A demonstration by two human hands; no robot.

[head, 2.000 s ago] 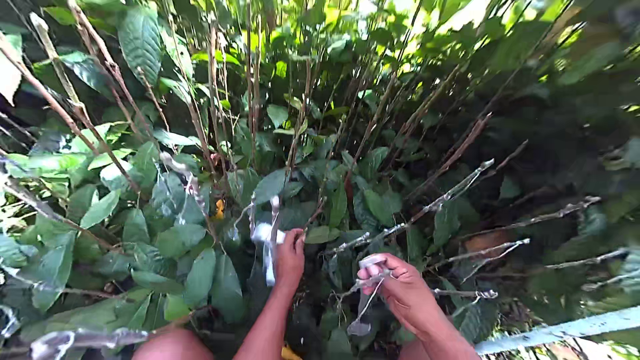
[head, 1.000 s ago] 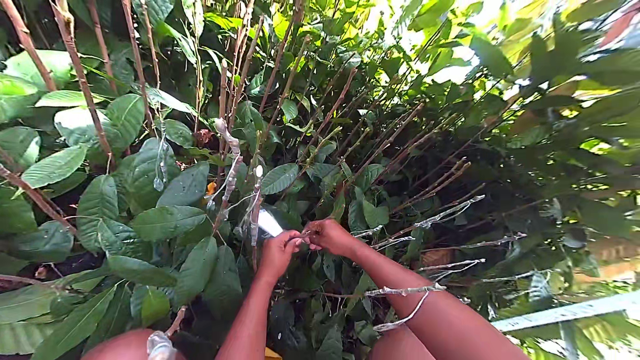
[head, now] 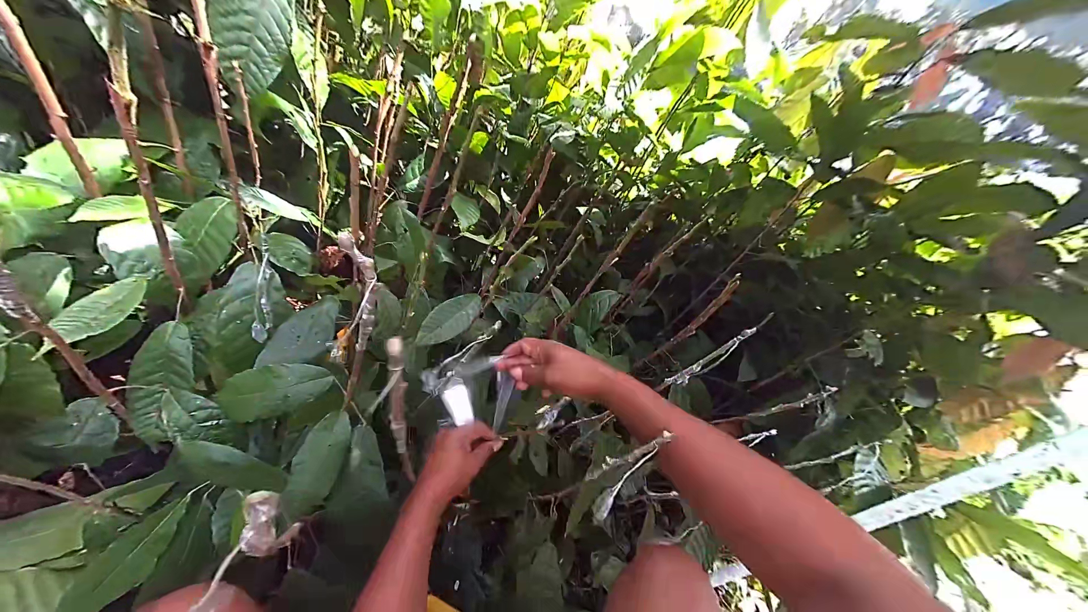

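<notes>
My left hand [head: 463,455] is low at centre, its fingers closed around the lower end of something pale and shiny, probably a knife blade [head: 457,401]. Up and to the right, my right hand [head: 544,367] pinches a clear plastic strip [head: 476,365], which stretches left across a thin stem and also hangs below the fingertips. Just left of my left hand stands a cut stem [head: 396,408] wrapped in clear film. Another wrapped stem [head: 365,297] rises behind it.
Bare woody stems [head: 140,178] and broad green leaves [head: 276,391] surround the hands. Wrapped twigs [head: 722,350] slant in from the right. A pale bar [head: 969,480] crosses the lower right, and a film-wrapped stem tip [head: 258,523] stands at lower left. My knees show at the bottom edge.
My hands were together one second ago; now they are apart, with the plastic strip stretched out from my right hand. The view has shifted somewhat.
</notes>
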